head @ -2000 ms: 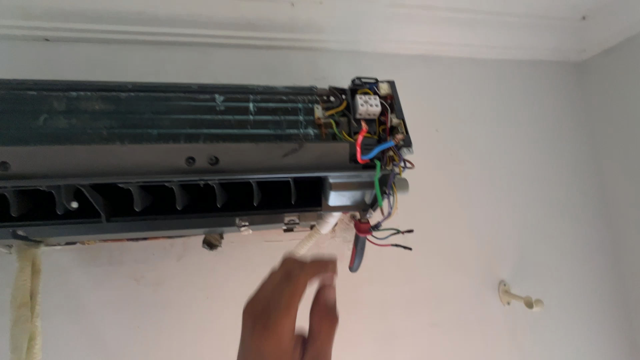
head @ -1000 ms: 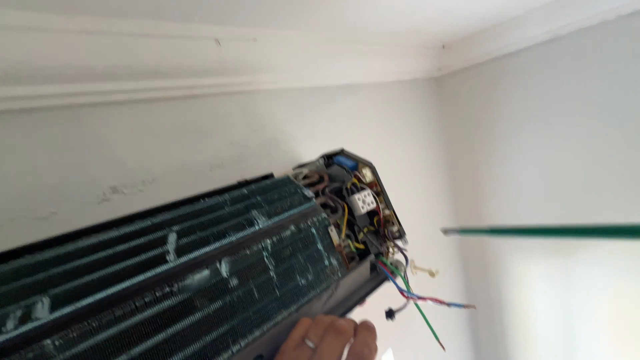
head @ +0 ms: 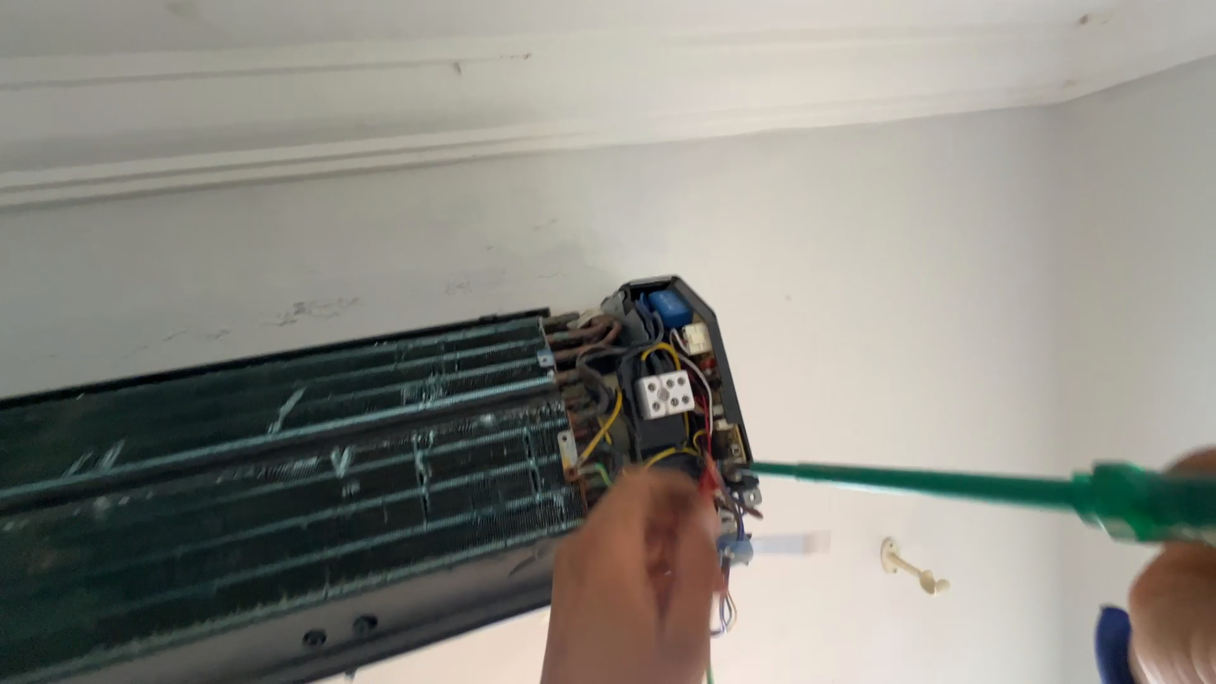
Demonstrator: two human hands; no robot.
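Note:
My left hand is raised at the lower right end of the opened air conditioner indoor unit, fingertips bent together among the wires below the white terminal block; it is blurred, and whether it pinches a wire cannot be told. At the right edge my right hand grips a green screwdriver, whose shaft points left with its tip at the unit's side. A blue object, perhaps a tool handle, shows beside that hand. Yellow, red and dark wires fill the end compartment near a blue component.
The finned coil of the unit runs to the left along the wall. A cream wall bracket projects at the right, below the screwdriver. Ceiling moulding passes above.
The green screwdriver's tip has come to the unit's right end; one second ago it was apart from it. My left hand has moved from the unit's lower edge up to the wires. The view has shifted.

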